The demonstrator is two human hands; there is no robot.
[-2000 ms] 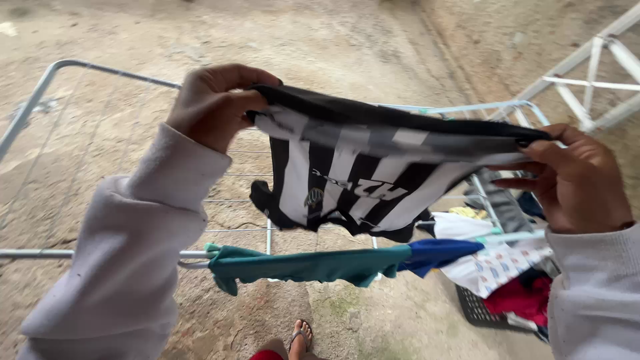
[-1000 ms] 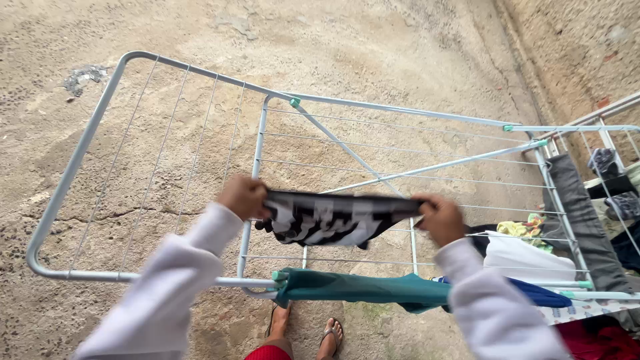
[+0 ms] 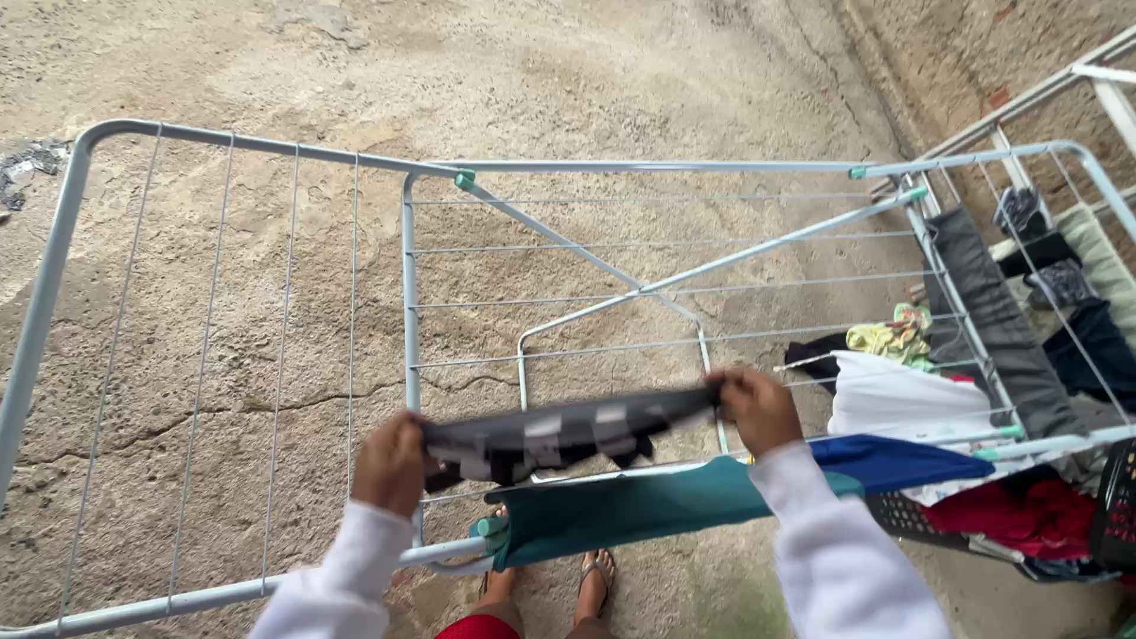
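A black and white striped garment (image 3: 568, 430) is stretched between my hands above the near side of a metal clothes drying rack (image 3: 674, 166). My left hand (image 3: 390, 463) grips its left end, and my right hand (image 3: 759, 413) pinches its right end. The garment is slightly blurred, its lower part bunched below the dark edge. Just under it, a teal cloth (image 3: 639, 510) hangs over the rack's near rail. Beside that, to the right, lies a blue cloth (image 3: 896, 463) over the rail, partly behind my right forearm.
White cloth (image 3: 905, 399) and a yellow patterned cloth (image 3: 892, 339) are at the right. A grey cloth (image 3: 994, 311) hangs over a cross rail. Below stands a dark perforated basket (image 3: 914, 521) with red clothing (image 3: 1021, 519). A white metal frame (image 3: 1118, 106) leans near the wall.
Both hands have lowered the striped garment toward the near rail; two seconds ago its stripes hung in full view, and now it looks narrow and foreshortened. The view has shifted.
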